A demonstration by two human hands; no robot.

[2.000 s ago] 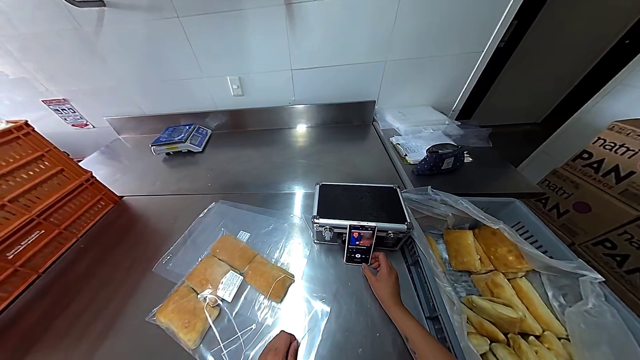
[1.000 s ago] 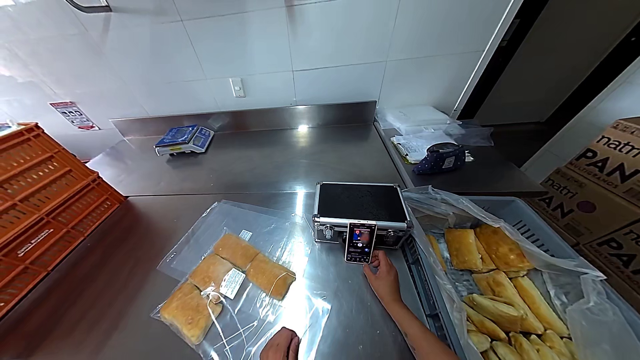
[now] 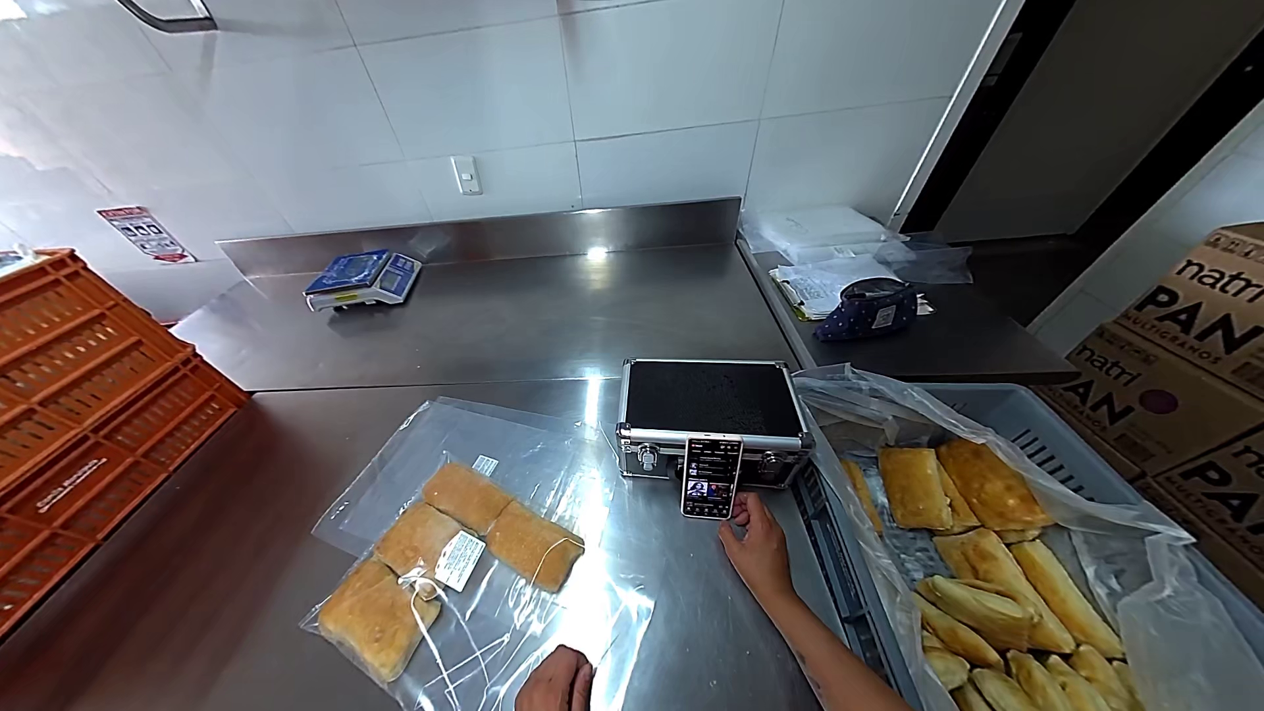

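A smartphone (image 3: 711,478) with a lit screen leans upright against the front of a black case with metal edges (image 3: 717,400). My right hand (image 3: 758,543) touches the phone's lower right corner with its fingertips. My left hand (image 3: 556,679), fingers curled, rests on the lower part of a clear plastic bag (image 3: 494,632), cut off by the bottom edge of the view; whether it pinches the plastic cannot be told. Inside the bag lie several flat square breads (image 3: 415,538), with a white printed label (image 3: 459,560) and a white string on top.
At the right, a grey crate (image 3: 1027,420) lined with clear plastic holds several bread pieces (image 3: 997,583). Orange crates (image 3: 99,395) stand at the left. A blue scale (image 3: 365,279) sits at the back of the steel table (image 3: 553,306). Cardboard boxes (image 3: 1165,365), papers (image 3: 829,281) and a dark pouch (image 3: 869,308) are at the right.
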